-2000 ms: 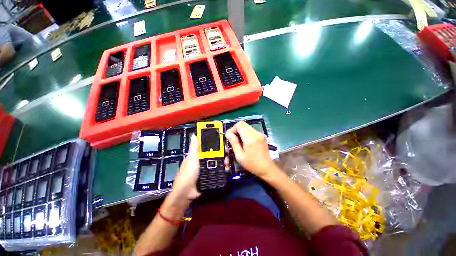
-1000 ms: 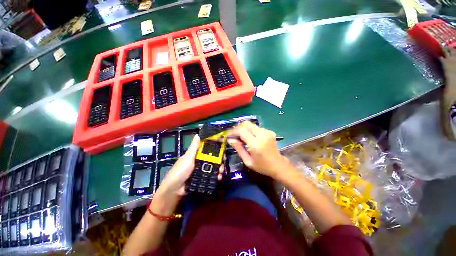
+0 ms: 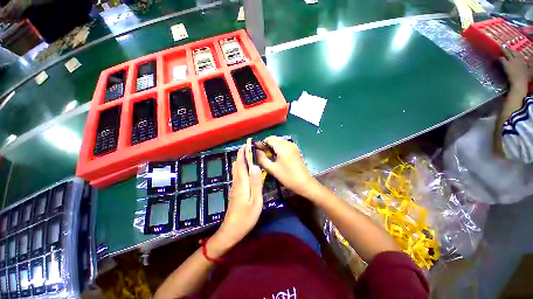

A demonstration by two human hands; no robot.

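Observation:
My left hand (image 3: 244, 195) is upright over the lens tray, seen from its back, and holds the keypad phone turned on edge, so that its front is mostly hidden. My right hand (image 3: 281, 166) is beside it with fingers bent at the phone's top end. A bit of yellow liner (image 3: 263, 175) shows between the hands. A small dark thing is at the right fingertips; I cannot tell what it is. The clear lens tray (image 3: 201, 187) with black-framed lenses lies under and left of my hands.
A red-orange foam tray (image 3: 193, 143) holding black phones and pale unfinished ones is behind. A white wipe (image 3: 308, 108) lies right of it. Stacked lens trays (image 3: 36, 239) are at left. Yellow waste liners (image 3: 403, 210) in clear plastic are below the bench. Another person's hand (image 3: 516, 69) touches a red tray.
The phone has turned from face-up to on edge between my hands. The yellow liner was being lifted at its top edge and is now mostly hidden. The other person's arm has come further into view at right.

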